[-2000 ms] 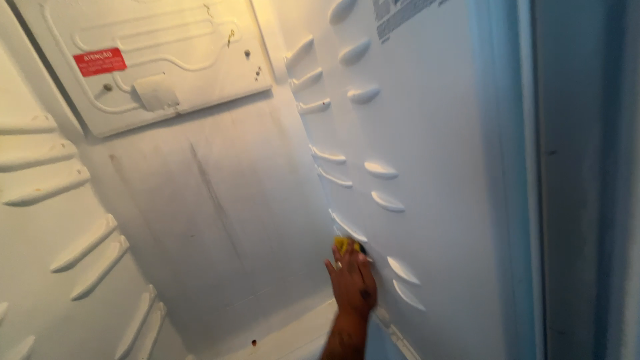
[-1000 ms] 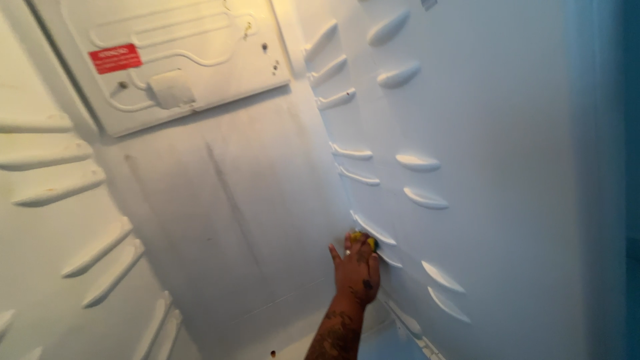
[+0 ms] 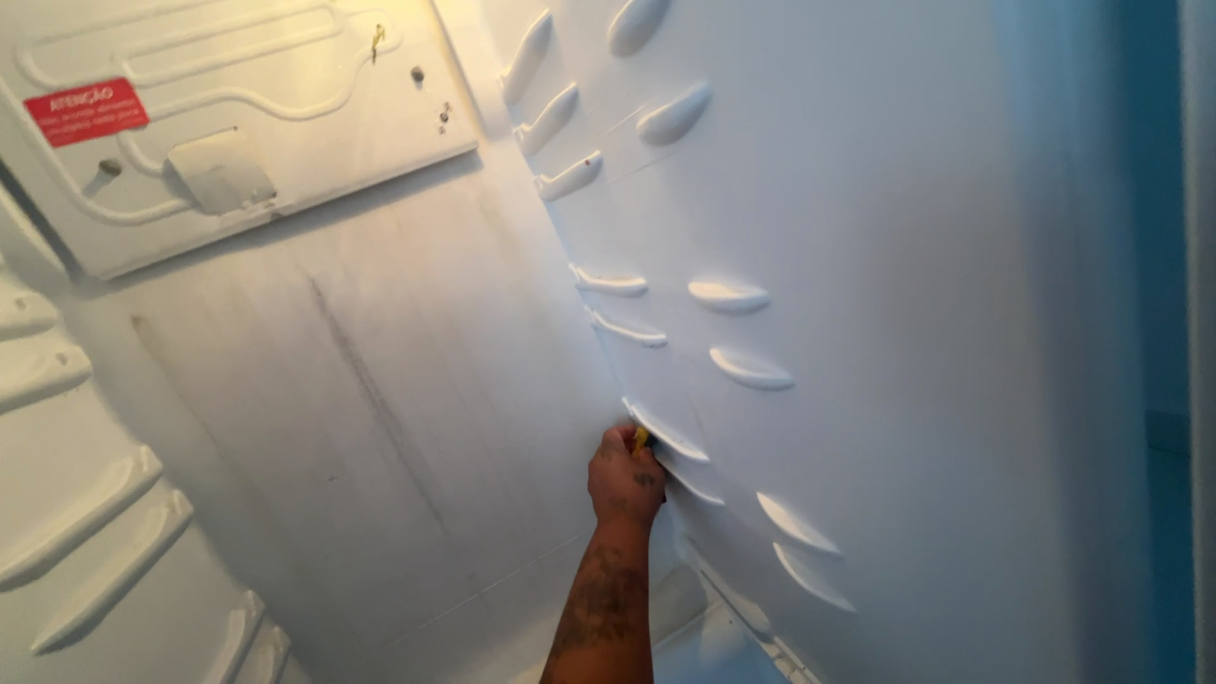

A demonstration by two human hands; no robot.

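My right hand point(image 3: 627, 480) reaches up from the lower middle into the empty inside of a refrigerator. Its fingers are curled around a small yellow and dark item point(image 3: 640, 440), seemingly a scrubbing sponge, mostly hidden by the hand. Hand and item are at the corner where the stained back wall point(image 3: 285, 399) meets the white right side wall point(image 3: 902, 380), beside a molded shelf rib point(image 3: 665, 432). Dark streaks run down the back wall. My left hand is out of view.
A white panel point(image 3: 237, 57) with a red label point(image 3: 87, 111) bearing writing covers the upper back wall. Shelf ribs point(image 3: 85, 532) stick out of the left side wall, more from the right one. At the bottom right lies a ledge point(image 3: 750, 617).
My right hand has stayed near the same rib in the back right corner. Its fingers, more spread before, are now curled more tightly around the yellow item. The view has shifted.
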